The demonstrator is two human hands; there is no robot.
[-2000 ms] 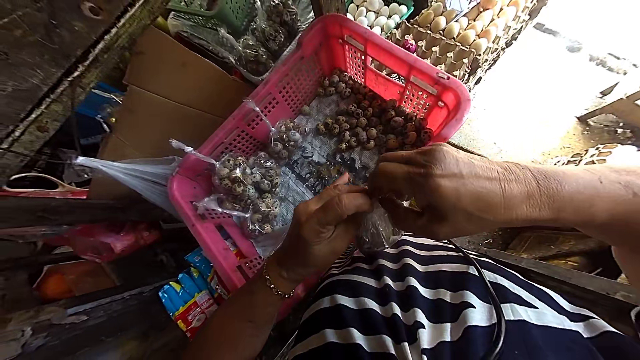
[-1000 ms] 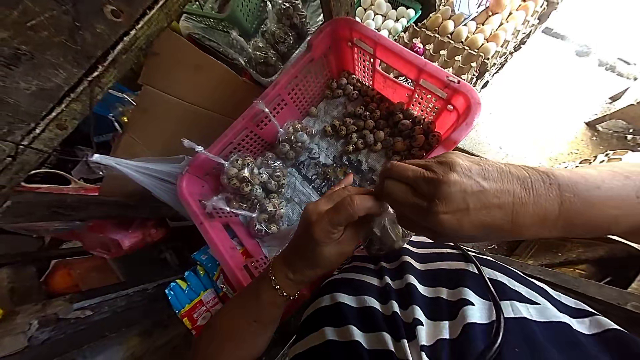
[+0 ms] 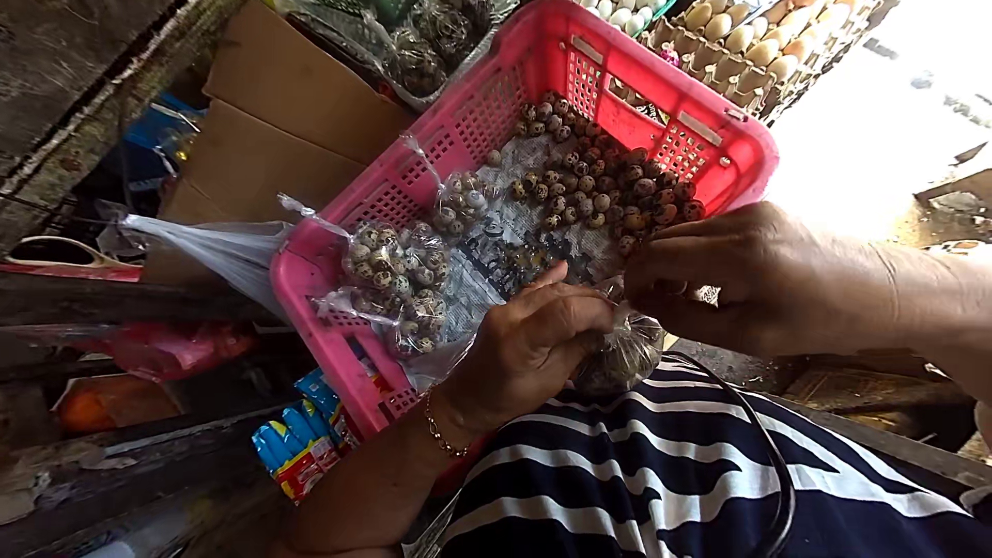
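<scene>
A clear plastic bag (image 3: 622, 355) with dim, speckled contents hangs below my two hands, over the striped cloth on my lap. My left hand (image 3: 535, 341), with a chain bracelet at the wrist, pinches the bag's gathered neck. Close beside it, my right hand (image 3: 721, 275) has its fingers curled at the top of the same neck; its fingertips are partly hidden. Beyond them a pink plastic basket (image 3: 356, 205), lined with newspaper, holds loose quail eggs (image 3: 601, 186) at its far side. Several tied plastic bags of quail eggs (image 3: 395, 267) lie at its left.
Egg trays with larger eggs (image 3: 732, 39) are stacked beyond the basket. Left of it are a cardboard box (image 3: 287, 101), a whitish plastic bag (image 3: 225, 244) and blue-and-red packets (image 3: 298, 446). A dark cord (image 3: 775, 465) crosses the striped cloth on my lap.
The right hand has moved slightly at the bag's neck, while the left stays on it. The bag now shows more fully below the hands. The basket's contents look the same.
</scene>
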